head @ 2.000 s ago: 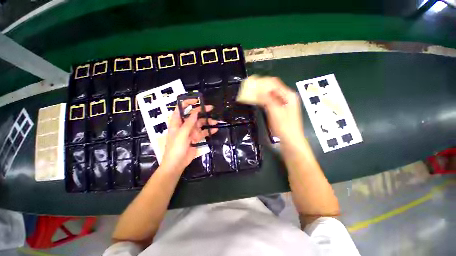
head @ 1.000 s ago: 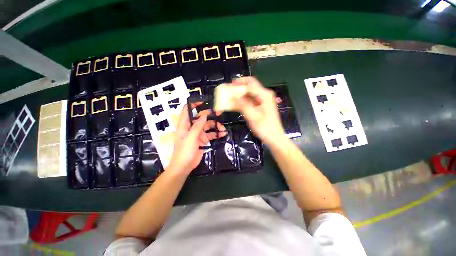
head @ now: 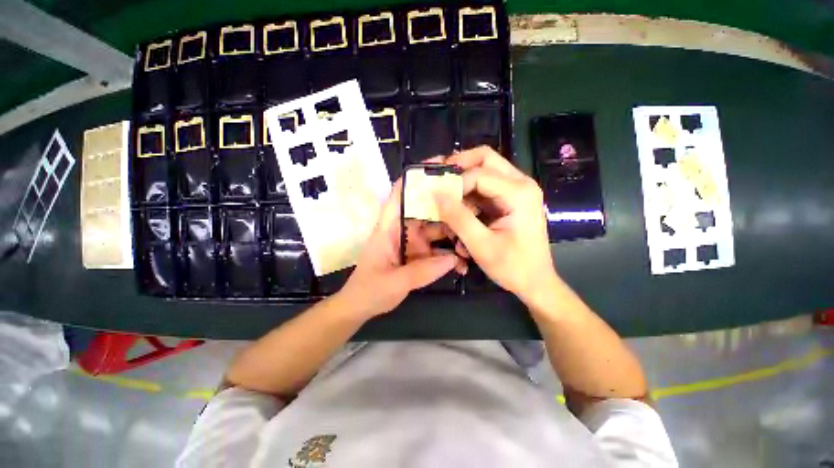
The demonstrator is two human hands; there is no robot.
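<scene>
A thin black frame part [head: 404, 239] is held upright over the right part of the black blister tray [head: 218, 294]. My left hand [head: 382, 267] holds it from the left and below, with fingers showing through its opening. A cream adhesive piece [head: 422, 196] lies at the frame's top end. My right hand [head: 503, 219] has its thumb on the piece and its fingers around the frame's top right. Whether the piece is stuck down cannot be told. A white sticker sheet [head: 352, 208] with dark notched gaps lies tilted on the tray, left of my hands.
A used liner sheet [head: 681, 187] with cream scraps lies right. A glossy black slab [head: 567, 178] lies between it and the tray. Left are cream sticker sheets [head: 103, 196] and a white grid sheet [head: 43, 196]. Yellow-bordered parts [head: 329, 35] fill the tray's top row.
The cream piece has come down onto the frame's top end, and my right hand has closed in beside my left. The view has shifted, and the black slab now shows uncovered.
</scene>
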